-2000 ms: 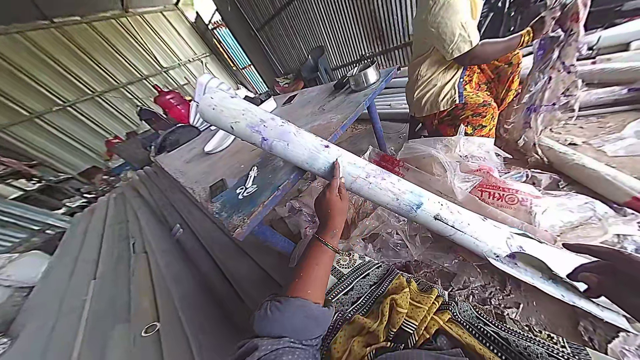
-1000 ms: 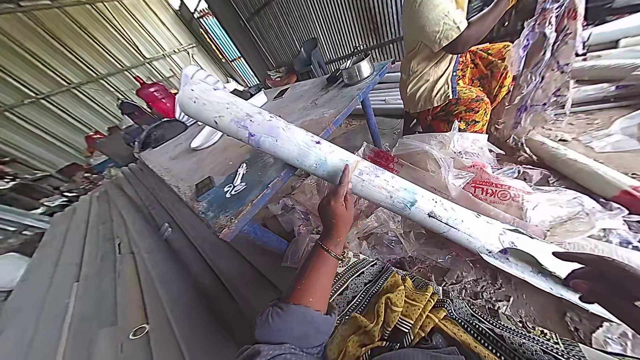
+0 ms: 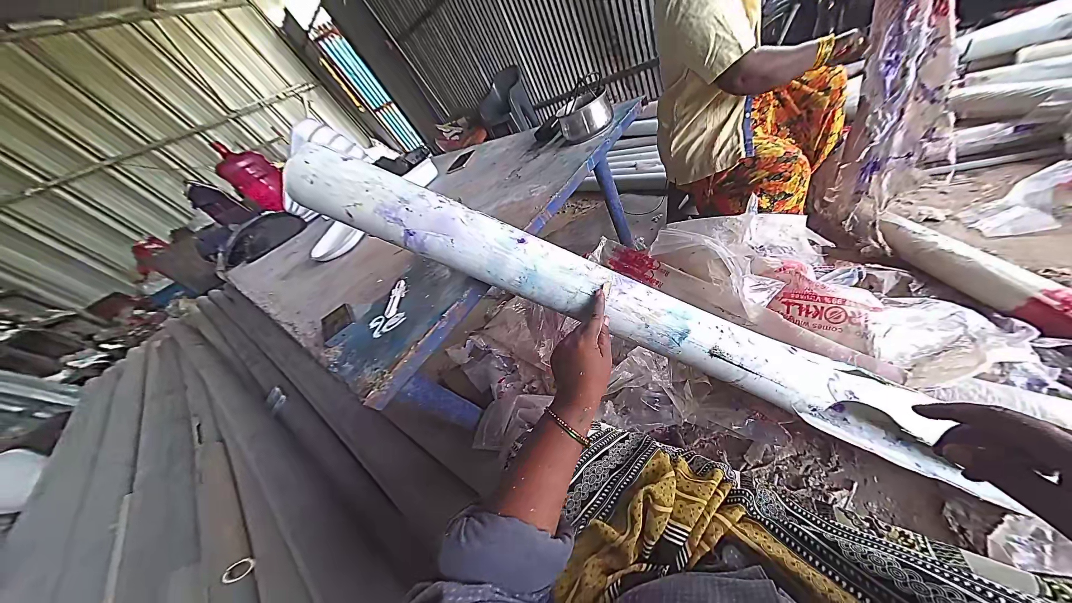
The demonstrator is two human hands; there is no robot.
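A long white roll (image 3: 494, 251), stained purple and blue, slants from the wooden table at upper left down to the lower right. My left hand (image 3: 584, 356) touches its lower side near the middle, the index finger pointing up along the surface; the other fingers look curled. At the right edge, my right hand (image 3: 1005, 448) lies in shadow at the roll's lower end, where the outer layer is torn or lifted; its grip is unclear. Under the roll are crumpled clear plastic sheets (image 3: 930, 335), some with red print.
The worn table (image 3: 519, 188) bears a steel pot (image 3: 586, 115) and white footwear (image 3: 337, 240). Grey boards or pipes (image 3: 276, 435) lie at left. A person (image 3: 712, 100) in a yellow top sits upper right, holding stained plastic sheeting. More rolls (image 3: 1013, 92) are stacked behind.
The seated person's forearm and the stained sheeting have moved. My left hand stays at about the same part of the roll, and my right hand remains near its lower end.
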